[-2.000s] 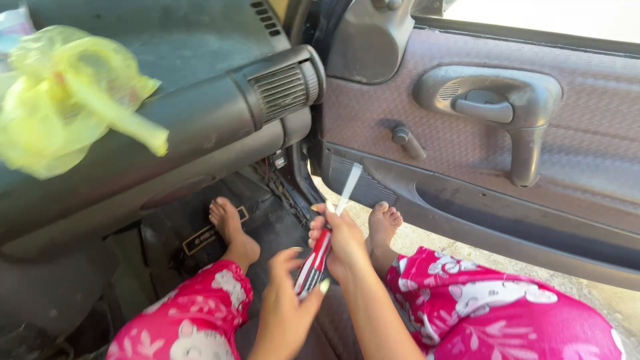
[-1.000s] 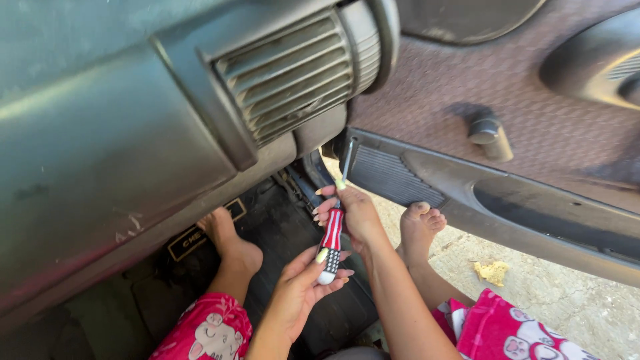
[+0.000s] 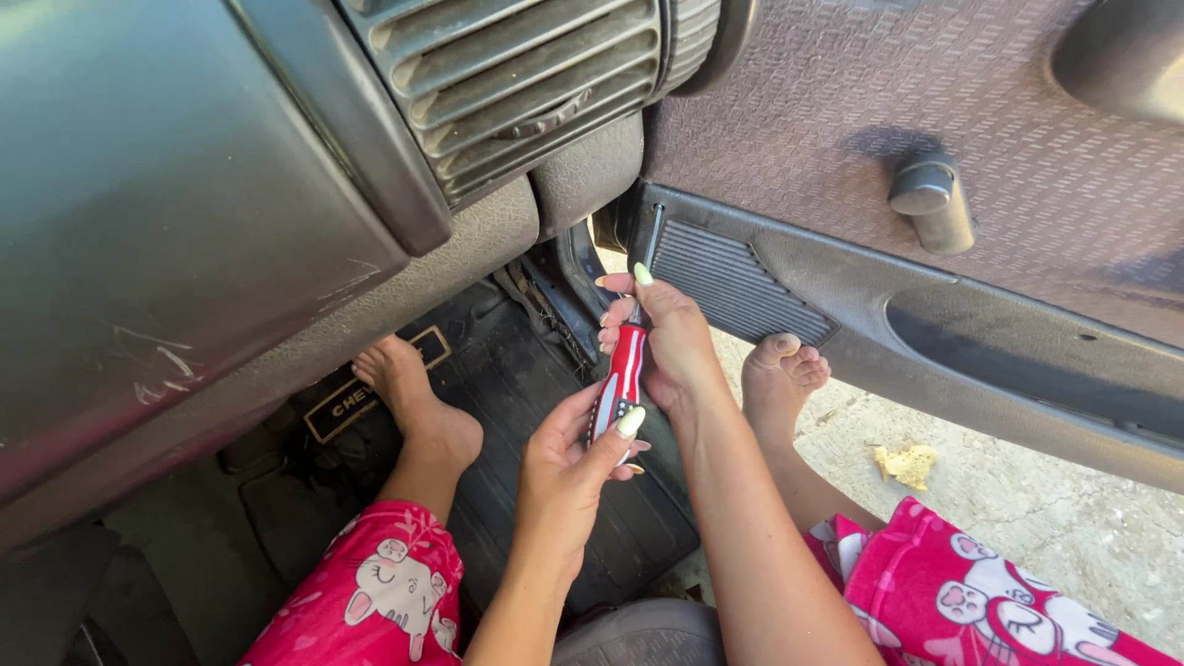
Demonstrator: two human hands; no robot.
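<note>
A screwdriver (image 3: pixel 622 379) with a red, white and blue handle patterned with stars and stripes lies between both hands. My left hand (image 3: pixel 575 453) grips the lower end of its handle, thumb on top. My right hand (image 3: pixel 668 338) holds the metal shaft just above the handle between thumb and fingers. The shaft points up at the front corner of the grey lower trim of the car door (image 3: pixel 823 268), and its tip is at a small hole or screw there; which one, I cannot tell. The ribbed trim panel (image 3: pixel 740 287) is beside the shaft.
The dashboard with its air vent (image 3: pixel 527 83) overhangs at upper left. A window crank knob (image 3: pixel 934 203) juts from the door. Bare feet rest on the floor mat (image 3: pixel 518 416) and near the door's lower edge. Concrete ground (image 3: pixel 1036 527) with a yellowish scrap (image 3: pixel 906 465) shows through the door gap.
The screwdriver's tip has come to the corner of the door trim. My left hand has closed around the handle's end. The view has moved in closer, and the yellow bag on the dashboard is out of sight.
</note>
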